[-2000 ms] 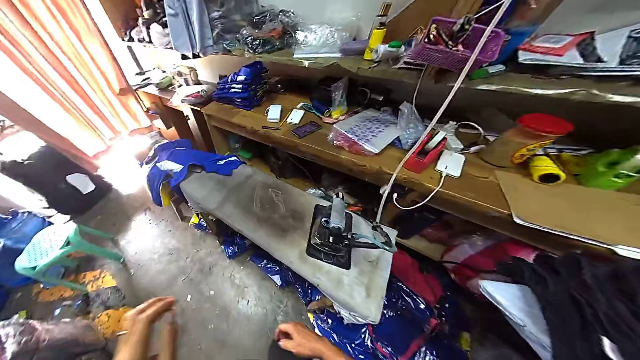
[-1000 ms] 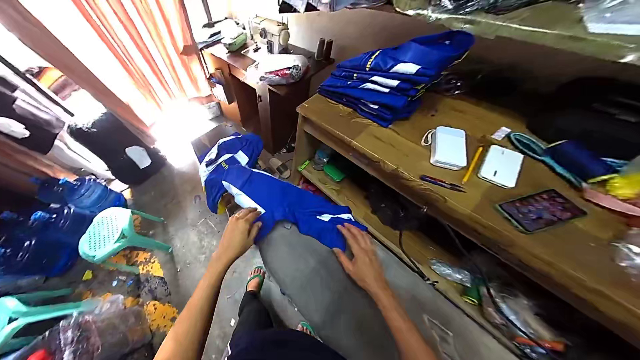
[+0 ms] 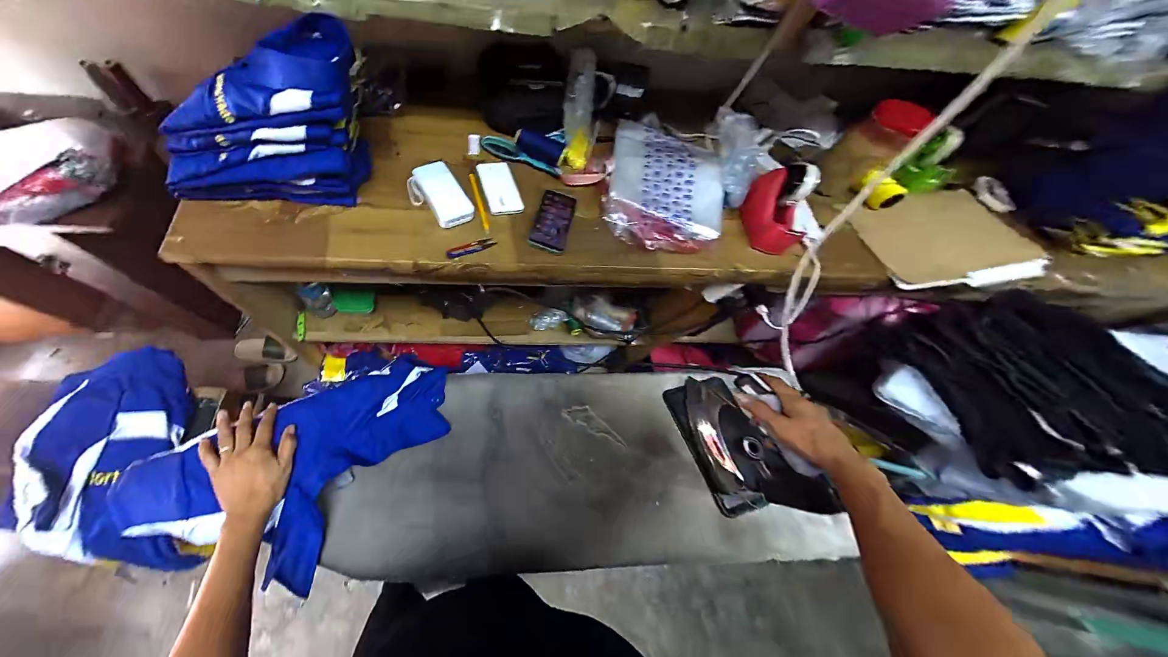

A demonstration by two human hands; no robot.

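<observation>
A blue and white garment (image 3: 347, 424) lies over the left end of the grey padded ironing board (image 3: 547, 474). My left hand (image 3: 246, 461) rests flat on the cloth, fingers a little spread. At the board's right end my right hand (image 3: 792, 422) grips the handle of an electric iron (image 3: 730, 443). The iron is tilted, its metal side showing, beside a dark rest plate (image 3: 680, 411). A pale cord (image 3: 803, 274) hangs down near the iron. The cloth's far left part hangs past the board's end.
Behind the board runs a wooden workbench (image 3: 383, 242) with folded blue garments (image 3: 265, 137), white power banks (image 3: 443, 193), a phone (image 3: 553, 221) and a red tape dispenser (image 3: 771, 214). Black cloth (image 3: 1022, 392) is heaped at right, close to my right arm.
My right hand has left the blue garment and now holds the iron. My left hand is still on the garment. The view has swung toward the right since one second ago.
</observation>
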